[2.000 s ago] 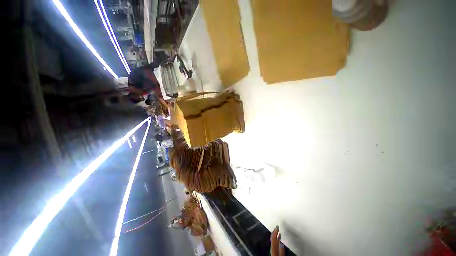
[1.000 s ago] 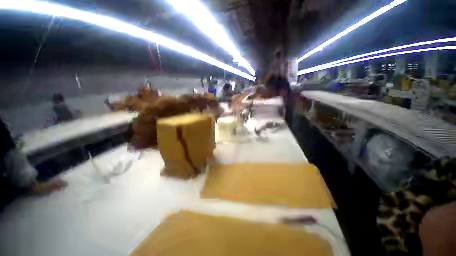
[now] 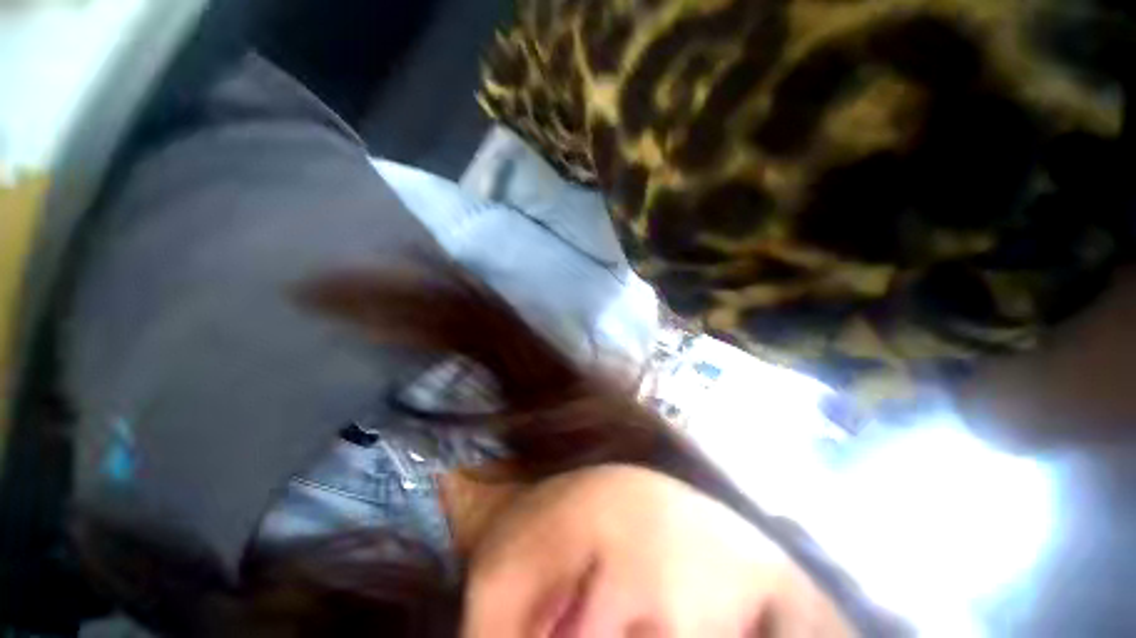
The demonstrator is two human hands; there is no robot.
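Note:
Neither of my hands can be made out. A person fills the view very close up, tilted and blurred. A leopard-print sleeve (image 3: 810,175) covers the upper right. A dark grey apron (image 3: 224,299) with a small blue mark hangs at the left, over light blue clothing (image 3: 498,237). A blurred skin-toned patch, perhaps part of that person's hand, is at the right edge. A yellow-tan strip (image 3: 18,237), perhaps a panel, is cut off by the left edge.
A pale surface (image 3: 75,62), perhaps the tabletop, crosses the upper left corner. Long hair and the lower part of the person's head fill the bottom. A strong white glare lies at the lower right.
The view has swung from the long table, with its tan panels, tan block stack and brown heap, to a close person. The leopard-print sleeve has come much nearer.

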